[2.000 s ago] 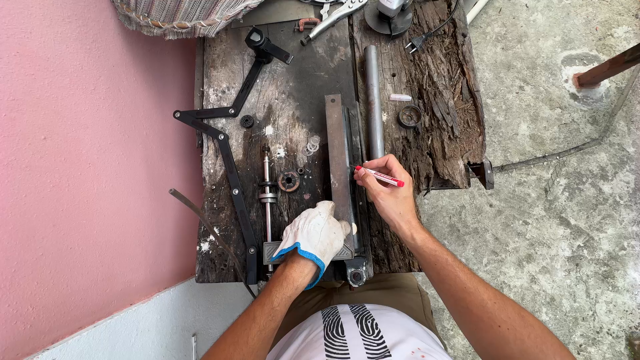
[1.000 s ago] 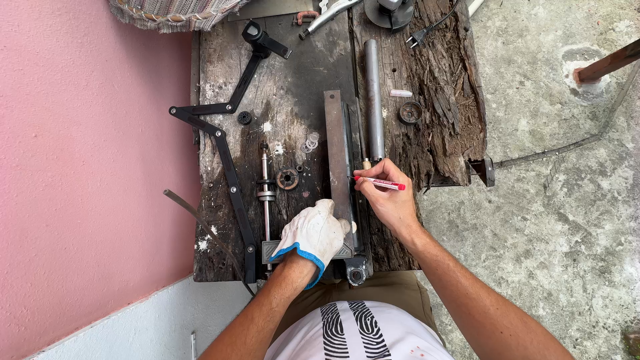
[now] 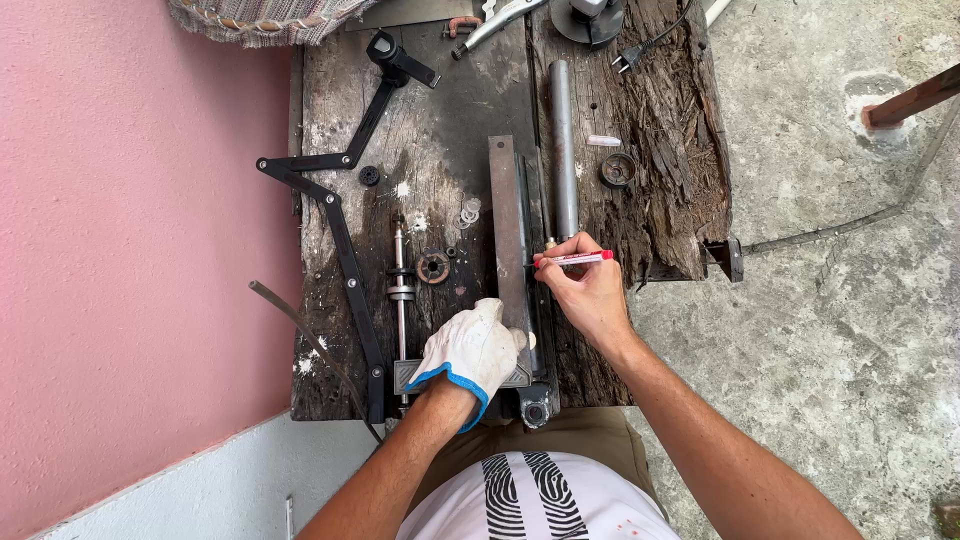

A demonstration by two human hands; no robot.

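Note:
My left hand [image 3: 472, 345], in a white work glove with blue trim, grips the near end of a try square, its flat steel blade [image 3: 508, 225] pointing away from me and its ridged stock [image 3: 409, 375] lying crosswise. The blade rests along a dark metal cylinder [image 3: 535, 300] with a mounting eye [image 3: 535, 412] at its near end. My bare right hand [image 3: 589, 289] holds a red and white marker [image 3: 576, 258], its tip at the cylinder beside the blade's right edge. A grey metal tube [image 3: 564, 150] lies just beyond my right hand.
The weathered wooden bench holds a black folding arm [image 3: 341, 232], a steel shaft [image 3: 400, 300], a ring-shaped part [image 3: 433, 266], washers [image 3: 469, 214], a round metal cap [image 3: 617, 171] and an angle grinder [image 3: 589, 21] with its plug [image 3: 630, 58]. A pink wall [image 3: 135, 225] borders the left.
The marker and my right hand have moved slightly away from me along the blade over the last second. My left hand stays on the square.

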